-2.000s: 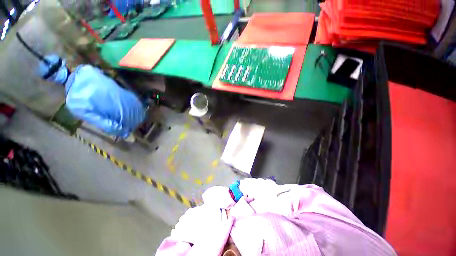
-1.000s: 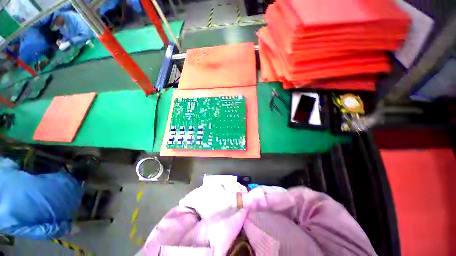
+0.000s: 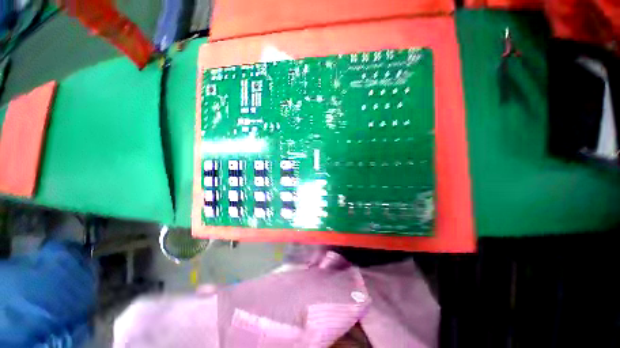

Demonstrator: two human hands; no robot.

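Note:
A large green circuit board lies flat on an orange-red foam sheet in the middle of the view. Black parts with silvery tabs sit in rows at its lower left corner. Bright glare covers parts of the board. Neither of my hands can be made out. The pink smock fills the bottom centre, just below the bench's front edge.
Green mat lies around the sheet. Another orange-red sheet is at far left. A small dark tool and a black device with a white frame are at right. A person in blue is at lower left.
The view has moved closer to the bench, so the board looks much larger. The white gloves seen at the smock earlier no longer show. The board still lies on its sheet.

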